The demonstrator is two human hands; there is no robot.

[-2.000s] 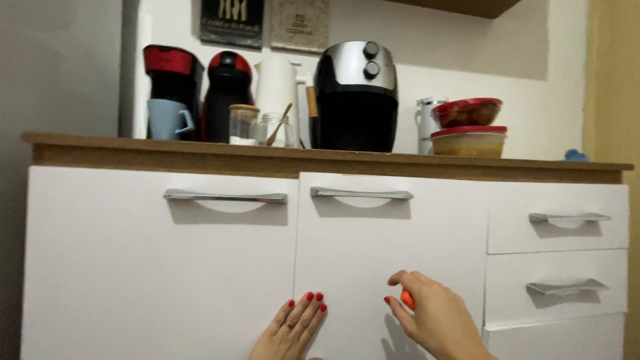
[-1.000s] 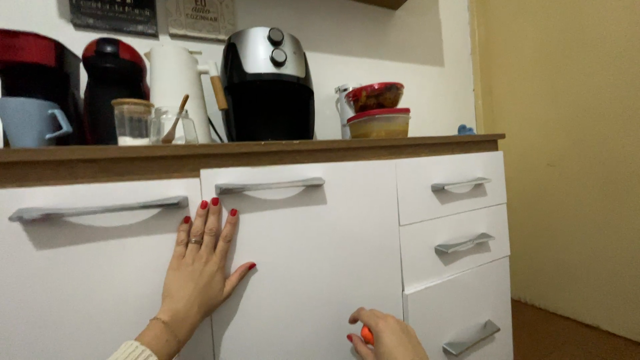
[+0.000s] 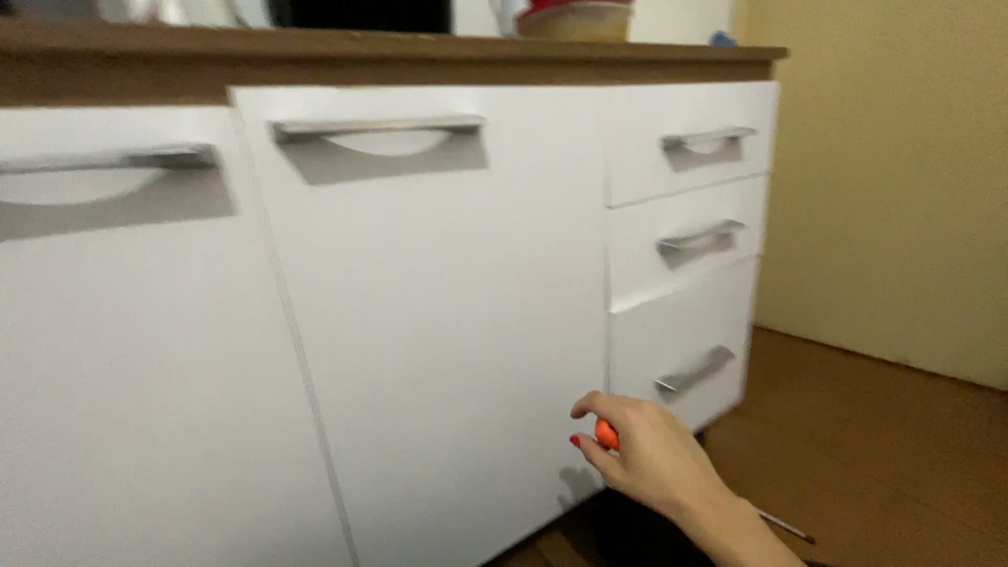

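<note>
My right hand point(image 3: 642, 449) is in front of the lower part of a white cabinet door point(image 3: 441, 299), close to the bottom drawer point(image 3: 677, 339). It is curled around a small orange object point(image 3: 606, 434), most of which the fingers and palm hide; its kind cannot be told. A thin rod point(image 3: 786, 526) shows beside my right wrist, low over the brown floor; whether it belongs to the held object cannot be told. My left hand is out of view.
A wooden countertop point(image 3: 394, 46) runs above the cabinet, bearing a red-lidded food container point(image 3: 579, 22). Metal handles stick out from the doors point(image 3: 378, 126) and drawers point(image 3: 709, 138). A yellowish wall point(image 3: 882, 189) and brown floor point(image 3: 866, 441) lie at the right.
My left hand, which was flat against the cabinet doors one second ago, has left the view. My right hand still holds the orange object. The view has moved closer and lower.
</note>
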